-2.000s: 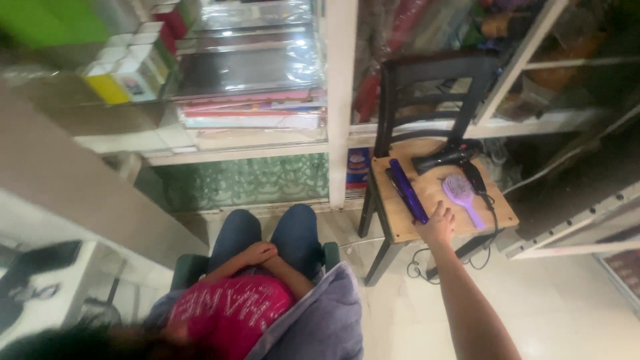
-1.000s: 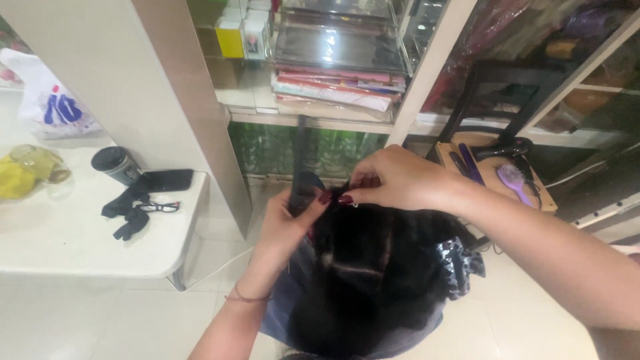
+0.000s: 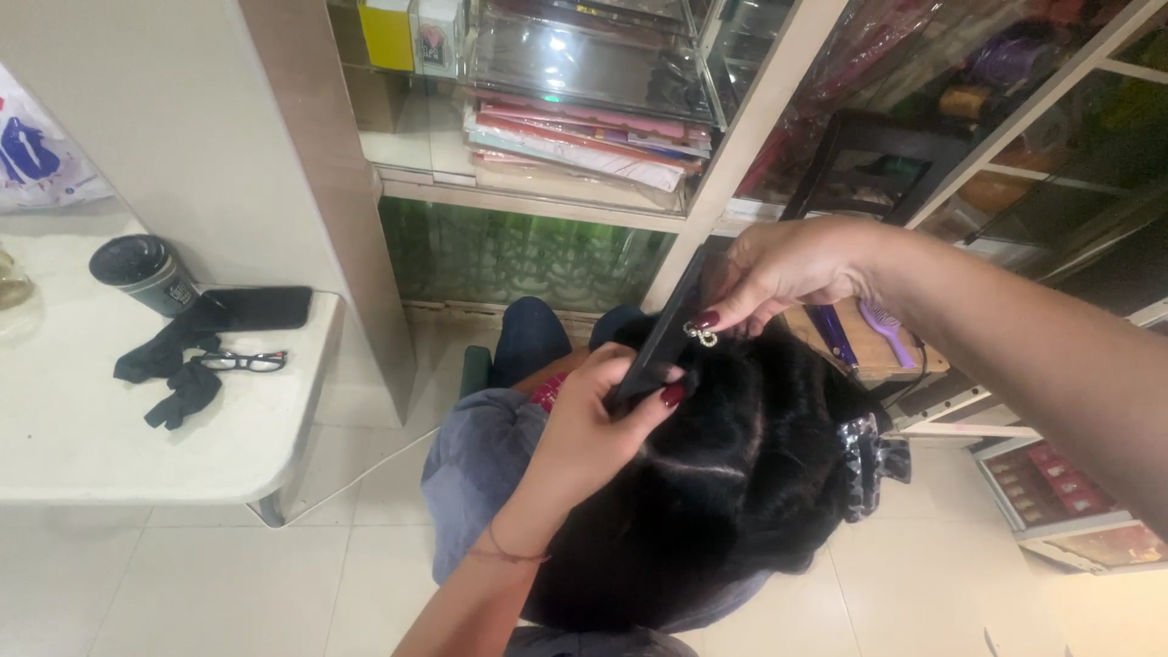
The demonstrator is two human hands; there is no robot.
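Observation:
A seated person's dark hair (image 3: 675, 511), parted into sections, lies below both hands. My left hand (image 3: 607, 415) is closed on a black comb (image 3: 664, 333) that slants upward over the front of the head. My right hand (image 3: 766, 278) is at the comb's upper part, fingers bent, with a ring of pale beads or stones showing by the thumb; whether it pinches hair or the comb itself is unclear. A patterned claw clip (image 3: 860, 467) holds hair at the right side of the head.
On the wooden chair (image 3: 912, 363) at right lie a purple hair straightener (image 3: 830, 336) and a purple hairbrush (image 3: 890, 333). The white table (image 3: 164, 465) at left bears a lidded cup (image 3: 146, 274), a phone (image 3: 260, 308), eyeglasses (image 3: 246, 362) and black cloth pieces (image 3: 151, 351). Glass-fronted shelves stand ahead.
Two seconds ago my right hand was at the straightener on the chair; since the one-second frame both hands have stayed over the front of the head. The view has swung left from the oldest frame.

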